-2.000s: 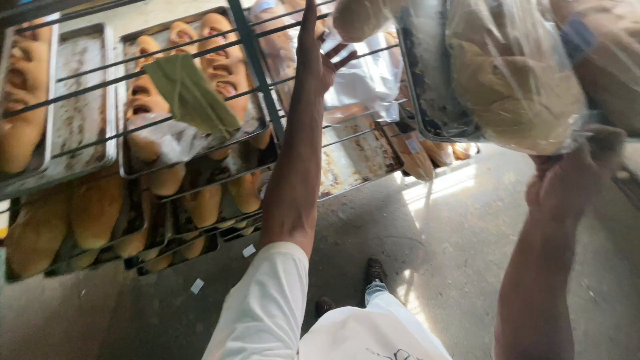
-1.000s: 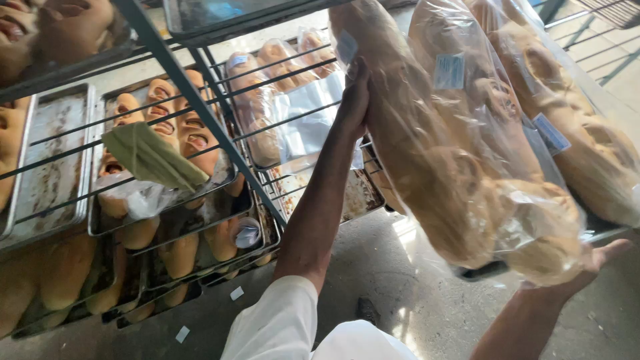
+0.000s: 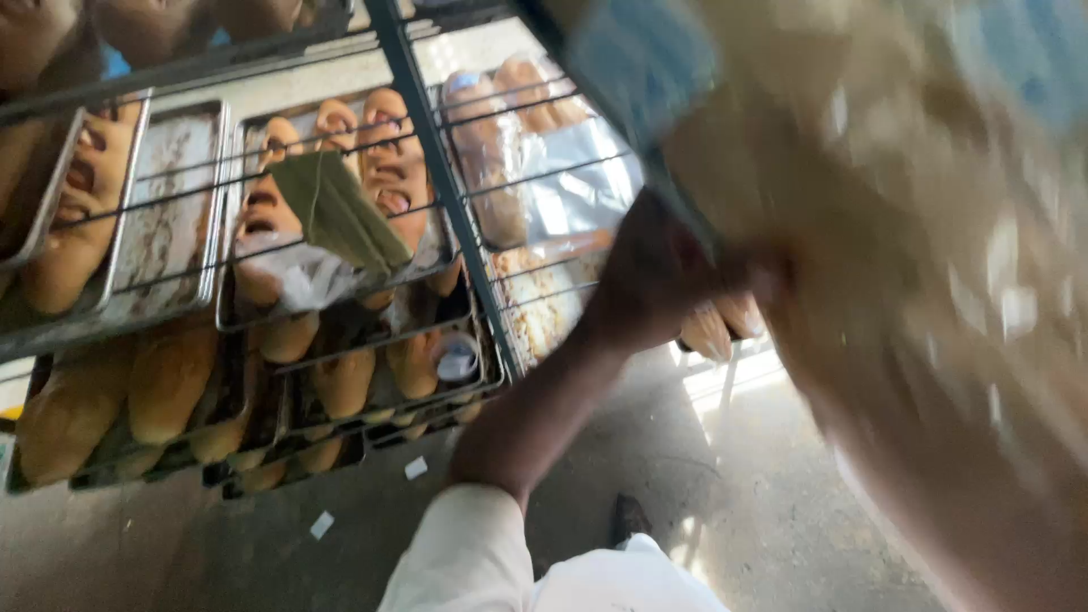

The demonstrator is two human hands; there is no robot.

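Observation:
Blurred, large bagged bread loaves point(image 3: 918, 255) with blue-and-white labels fill the right side, very near the camera. My left hand point(image 3: 680, 263) grips the left edge of this load, its thumb over the bread and its fingers behind a dark tray edge. My right hand is hidden; only a blurred forearm shows at the lower right, below the bread. Left of my left hand, bagged loaves point(image 3: 497, 161) and clear plastic lie on a rack shelf. Farther left, an olive-green cloth point(image 3: 340, 212) rests over open-topped loaves point(image 3: 395, 170) on a metal tray point(image 3: 225, 289).
A dark green rack post point(image 3: 442, 178) with thin rails stands left of my arm. Several trays of bread point(image 3: 174, 382) sit on lower levels. A tape roll point(image 3: 456, 357) lies among them. Paper scraps point(image 3: 322, 524) are on the concrete floor point(image 3: 476, 544).
The bagged loaves are much nearer the camera and cover more of the right side. My right hand, visible under the bread's end one second ago, is now out of sight.

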